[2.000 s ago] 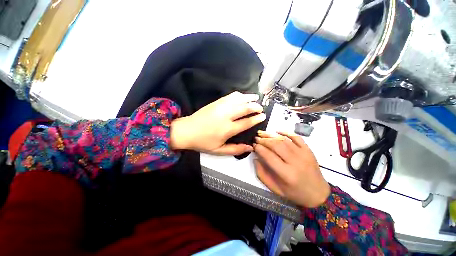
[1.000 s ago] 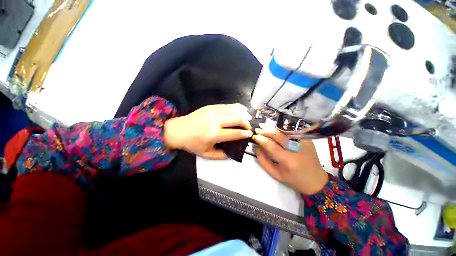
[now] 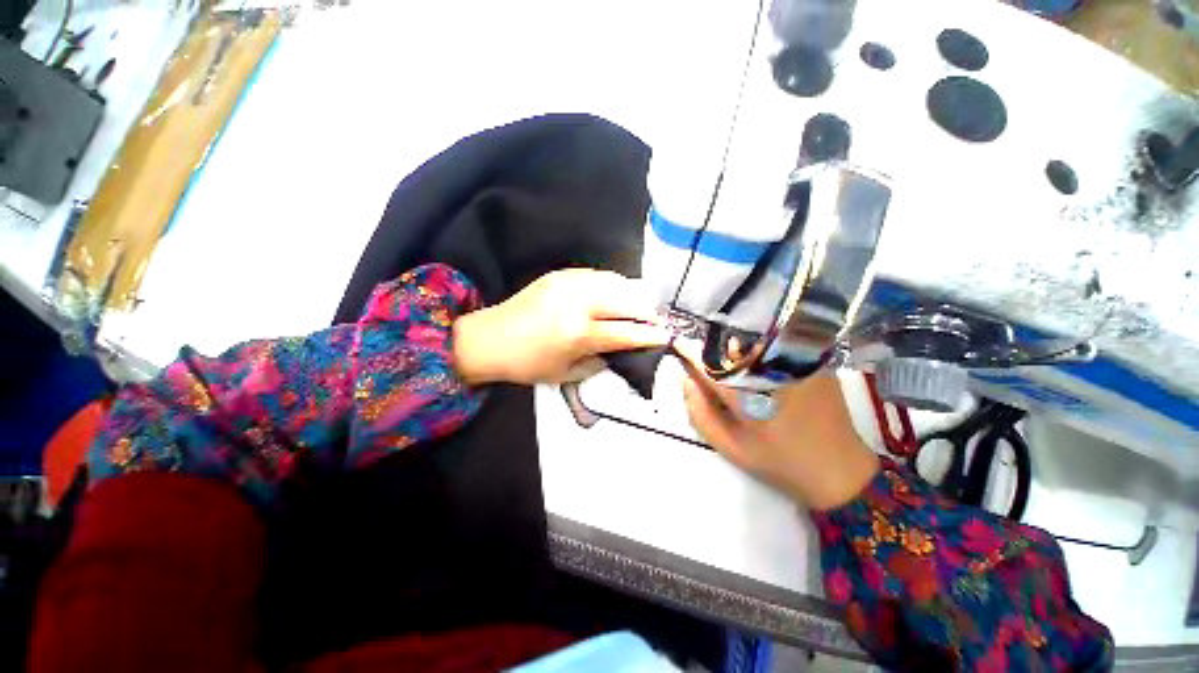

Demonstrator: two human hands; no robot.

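Observation:
A black garment piece (image 3: 526, 184) lies on the white sewing table and hangs down over the front edge onto the lap. The white sewing machine head (image 3: 710, 263) with a blue stripe stands over its right edge. My left hand (image 3: 552, 329) holds the cloth just left of the presser foot (image 3: 684, 322), with a small black corner (image 3: 640, 368) below its fingers. My right hand (image 3: 778, 427) is at the front right of the needle area, its fingertips at the cloth's edge and partly hidden by the machine head.
Red thread snips (image 3: 894, 418) and black-handled scissors (image 3: 995, 460) lie right of my right hand. A marked ruler strip (image 3: 684, 594) runs along the front table edge. A tan strip (image 3: 171, 164) and a grey device (image 3: 46, 125) are at the far left.
The view has shifted, and the machine head now covers more of my right fingers. Both hands stay close to the needle. The small black corner below my left fingers shows less than one second ago.

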